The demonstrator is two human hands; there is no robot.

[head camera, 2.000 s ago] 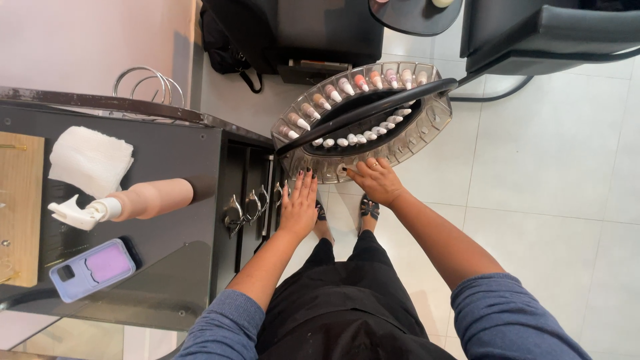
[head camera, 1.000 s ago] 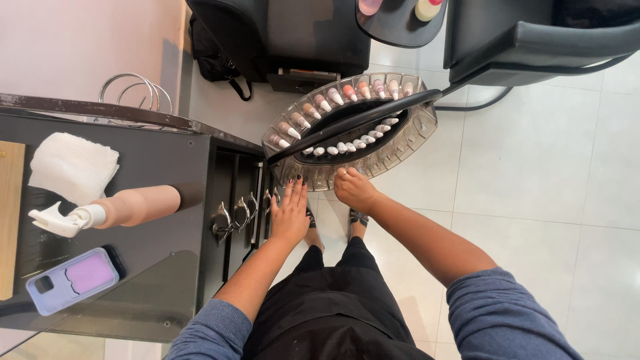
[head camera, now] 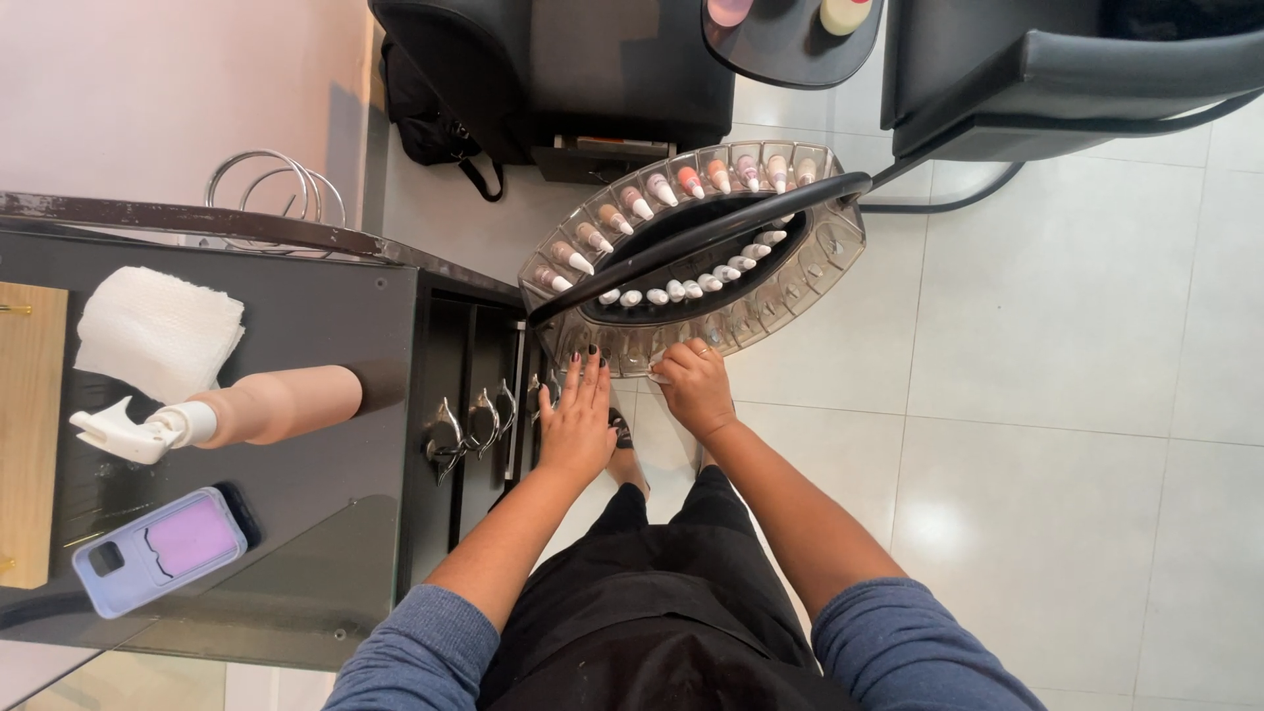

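Observation:
An oval clear plastic carousel rack (head camera: 825, 262) with a black handle (head camera: 711, 237) stands in front of me. Small bottles with pointed white tips (head camera: 635, 202) fill its far side, and a row of white tips (head camera: 709, 283) shows along the inner near side. My left hand (head camera: 578, 425) rests its extended fingers against the rack's near left edge, holding nothing visible. At the near rim, right of it, my right hand (head camera: 696, 385) has its fingers curled, pinching a small whitish piece (head camera: 660, 373), perhaps cloth or tissue; most of it is hidden.
Left stands a black cabinet (head camera: 326, 523) with metal handles (head camera: 484, 423). On it lie a pink spray bottle (head camera: 296, 400), white paper towels (head camera: 158, 326), a phone in a purple case (head camera: 163, 548) and a wooden board (head camera: 30, 434). Black chairs (head camera: 1116, 89) and a small black tray (head camera: 790, 49) are beyond.
My right hand's fingers were spread on the rack's near edge two seconds ago; they are now curled in at the rim. My left hand stays by the rack's near left edge.

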